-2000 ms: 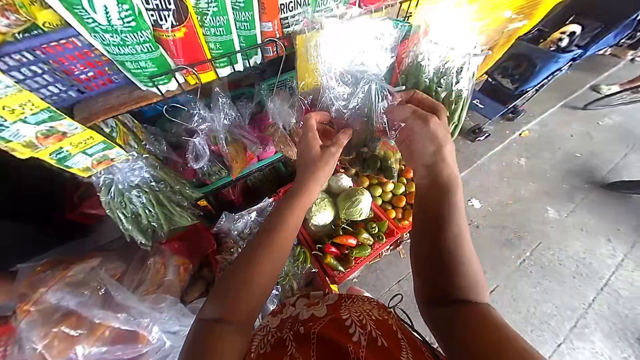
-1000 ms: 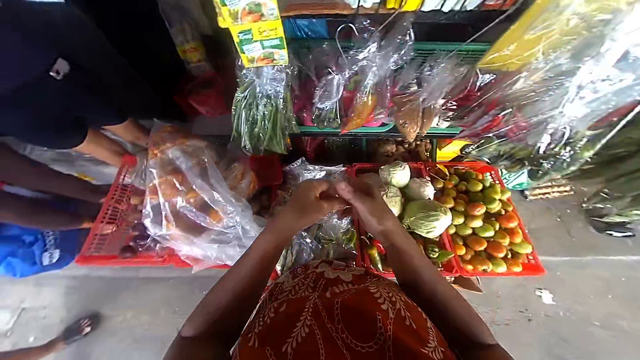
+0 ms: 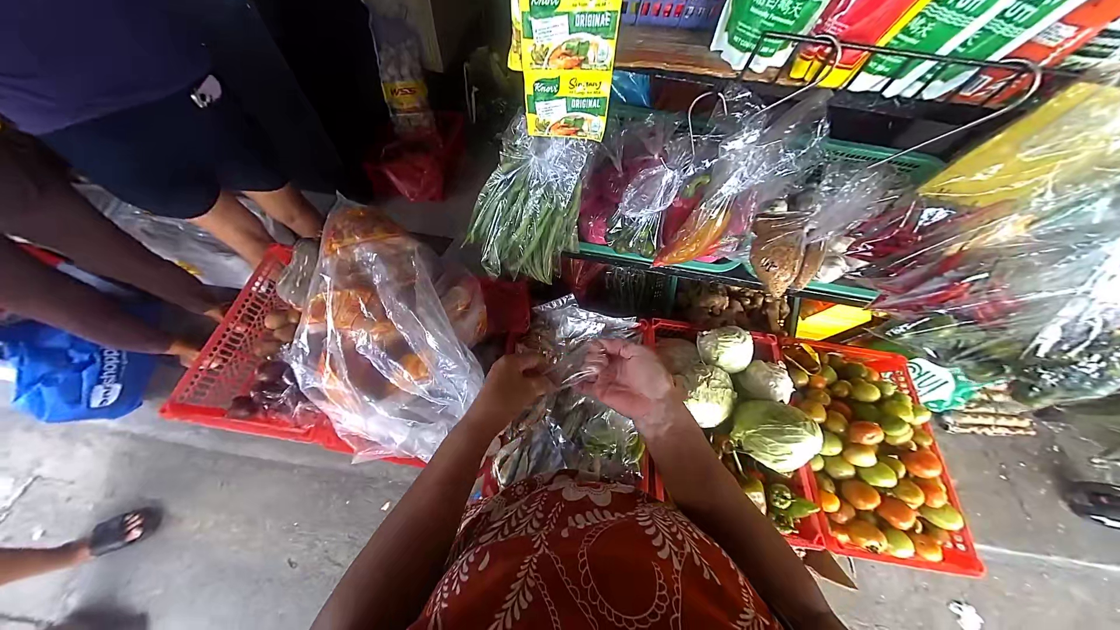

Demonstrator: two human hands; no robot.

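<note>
My left hand (image 3: pixel 516 382) pinches the edge of a small clear plastic bag (image 3: pixel 573 363) at the centre. My right hand (image 3: pixel 628 378), palm up with curled fingers, is at the bag's other side; how firmly it grips is unclear. Below both hands lie plastic-wrapped vegetables (image 3: pixel 569 437). Right of my right hand, a red crate holds cabbages (image 3: pixel 774 436) and green peppers (image 3: pixel 785 506). Beside it stands a red crate of green and orange tomatoes (image 3: pixel 875 464). A large clear bag of orange-brown items (image 3: pixel 376 332) rests left of my left hand.
Other people's arms (image 3: pixel 114 262) reach to a red crate (image 3: pixel 210 350) at the left. Bagged green beans (image 3: pixel 534 201) and other bagged produce (image 3: pixel 709 210) hang above, under a wire rack (image 3: pixel 919 74). A blue bag (image 3: pixel 79 372) and a sandalled foot (image 3: pixel 127 529) are at the left.
The view has swung left since the first frame. My hands have come down from the hanging bags to above the wrapped vegetables, and have moved apart since one second ago.
</note>
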